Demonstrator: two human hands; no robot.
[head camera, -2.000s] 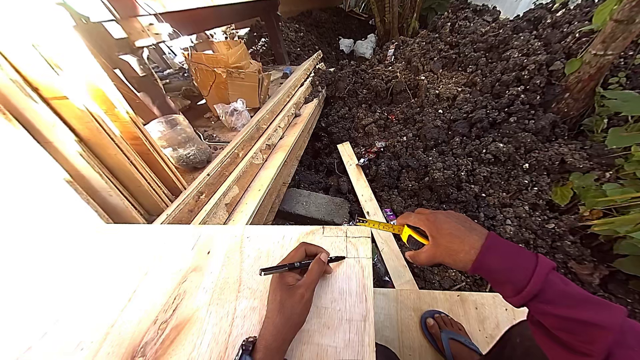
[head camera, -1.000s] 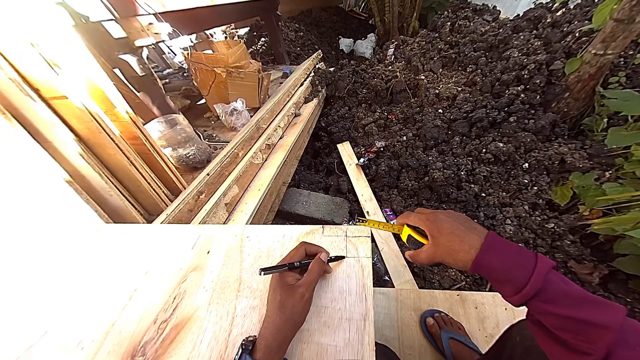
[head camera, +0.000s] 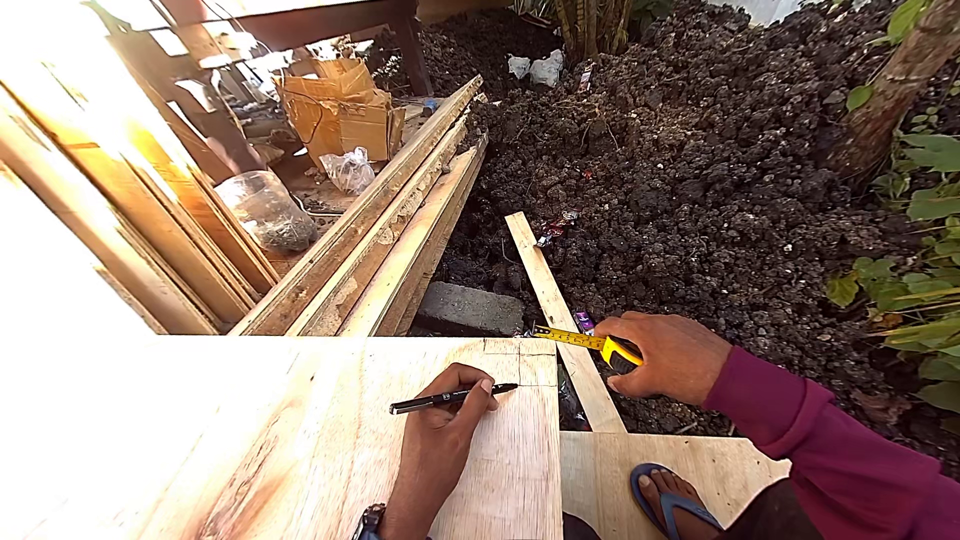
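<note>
My left hand (head camera: 444, 435) rests on a pale plywood board (head camera: 322, 450) and holds a black pen (head camera: 427, 401), its tip at a drawn line near the board's far right corner. Several thin pencil-like lines cross there and form small rectangles. Just right of that corner, my right hand (head camera: 667, 356) grips a yellow and black tape measure (head camera: 621, 354). A short length of its yellow blade (head camera: 570, 337) sticks out leftward, the hooked end over the board's corner edge.
Long timber planks (head camera: 390, 232) and a concrete block (head camera: 471, 309) lie beyond the board. A narrow wood strip (head camera: 559, 300) leans over dark soil (head camera: 697, 187). A cardboard box (head camera: 341, 112) and a plastic container (head camera: 266, 210) stand behind. A sandaled foot (head camera: 675, 499) is on lower plywood.
</note>
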